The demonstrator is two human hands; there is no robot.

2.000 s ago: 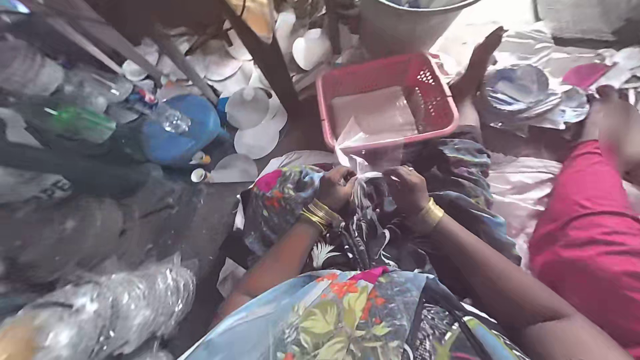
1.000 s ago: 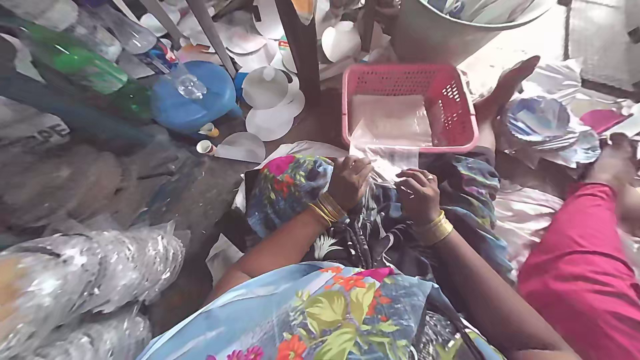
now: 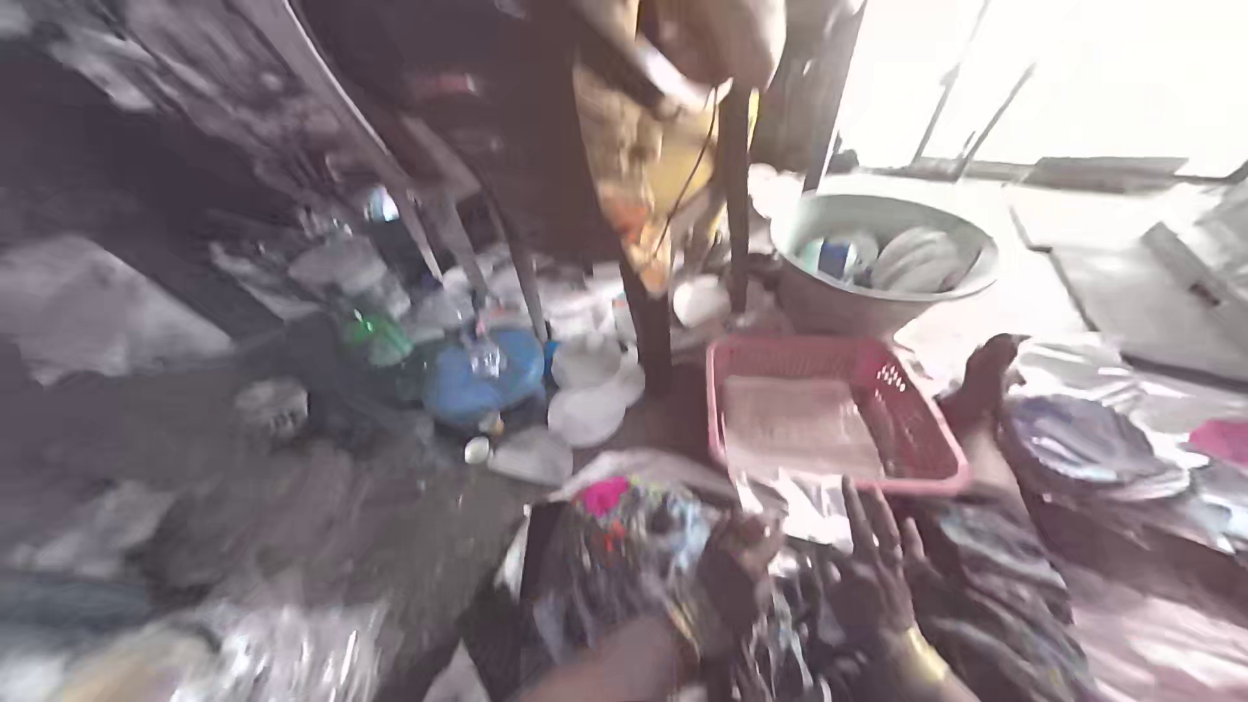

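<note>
A thin, clear plastic sheet or bag [image 3: 804, 507] lies over my lap at the near rim of a pink plastic basket [image 3: 838, 483]. At its left side, my left hand [image 3: 741, 561] has its fingers bent on the plastic; blur hides the exact hold. My right hand [image 3: 877, 565] is spread, fingers extended, at the sheet's right edge. Inside the basket lies a flat stack of clear plastic pieces [image 3: 799, 424]. Both wrists carry gold-coloured bangles.
Beyond the basket stands a grey tub [image 3: 882, 292] with items inside. A blue stool [image 3: 487, 375] holds a clear bottle, with white discs [image 3: 585, 414] beside it. Dark wooden legs [image 3: 651, 331] rise behind. Wrapped round stacks [image 3: 1077, 439] lie at right, plastic-wrapped goods [image 3: 292, 643] at lower left.
My right hand has gone from bent fingers at the plastic to spread, extended fingers. The plastic now lies flatter than two seconds ago. The view has tilted up and left.
</note>
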